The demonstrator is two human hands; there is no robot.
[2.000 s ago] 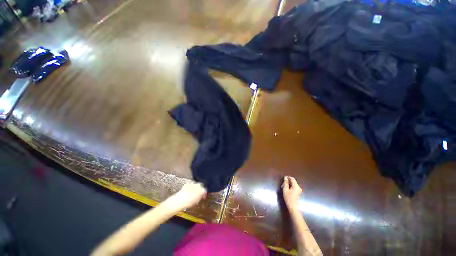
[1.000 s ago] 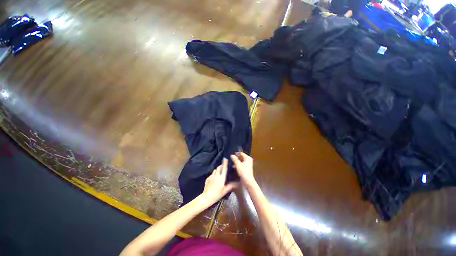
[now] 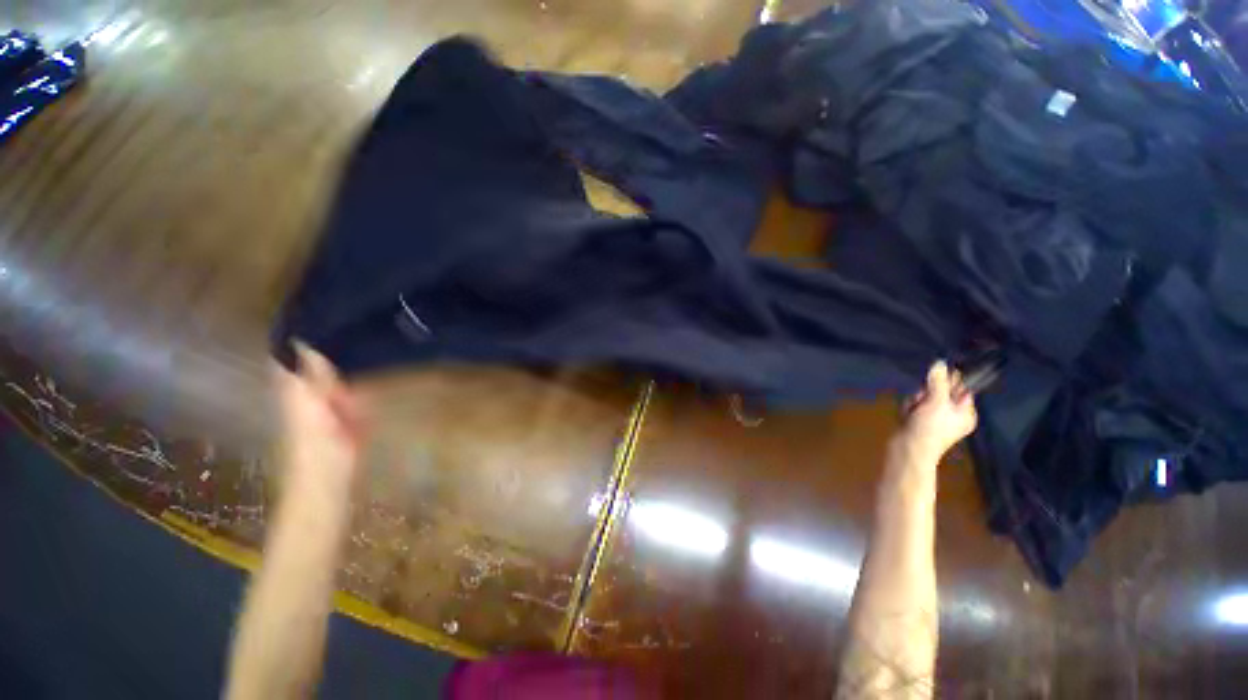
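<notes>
A dark navy garment (image 3: 548, 301) is stretched wide between my two hands above the glossy brown table. It is blurred, and I cannot tell which part of the garment is which. My left hand (image 3: 322, 397) grips its near left corner. My right hand (image 3: 942, 410) grips its right end beside the garment pile. A thin dark, pointed thing shows at the right fingertips, too blurred to name.
A large pile of dark garments (image 3: 1040, 233) with a small white label (image 3: 1061, 103) lies at the right. A shiny dark stack (image 3: 34, 82) is at the far left. Blue material (image 3: 1109, 34) shows behind the pile. Pale thread bits lie along the yellow-marked table edge (image 3: 397, 618).
The garment lay bunched near the table seam and is now spread sideways. My hands, close together one second ago, have moved far apart, left and right, each now holding an end.
</notes>
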